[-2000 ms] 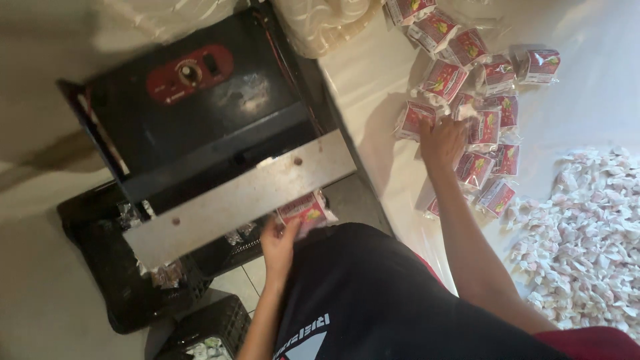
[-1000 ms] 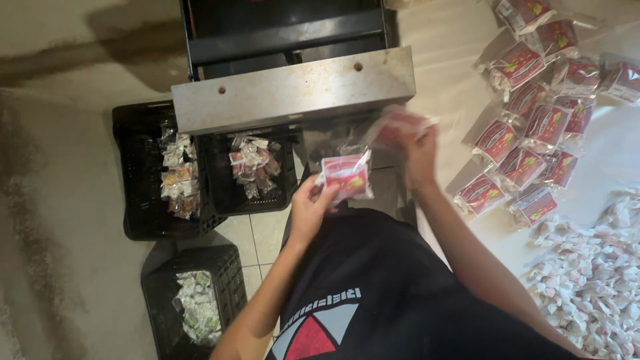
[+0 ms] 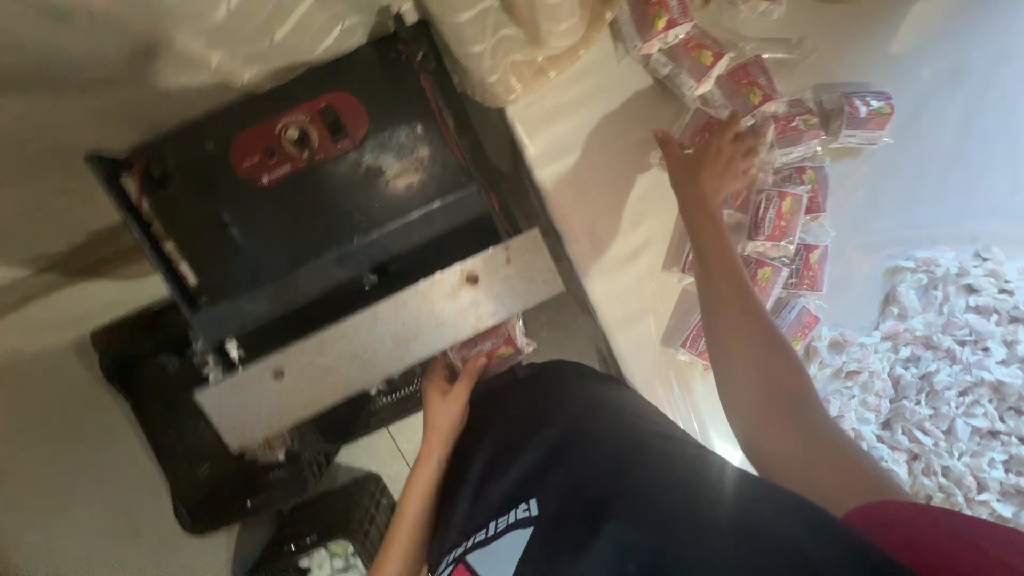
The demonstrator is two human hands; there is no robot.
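Note:
My left hand (image 3: 450, 394) grips a red-labelled clear plastic packet (image 3: 490, 346) at the front edge of a metal bar (image 3: 384, 340), which runs across a black sealing machine (image 3: 320, 200) with a red control panel and knob. On the table at the right, my right hand (image 3: 716, 164) is spread over a cluster of similar packets (image 3: 776, 216). Its fingertips are blurred against one packet (image 3: 698, 128), and whether they have closed on it I cannot tell.
A heap of small white wrapped pieces (image 3: 936, 384) lies on the table at the right. Black plastic crates (image 3: 160, 432) stand below the machine, one with wrapped pieces (image 3: 332, 558). Clear plastic bags (image 3: 512, 40) are bunched behind the machine.
A second ago my right hand was beside my left with a blurred packet; now it is over the cluster. My left hand's packet is now at the bar's edge. The view has swung and tilted.

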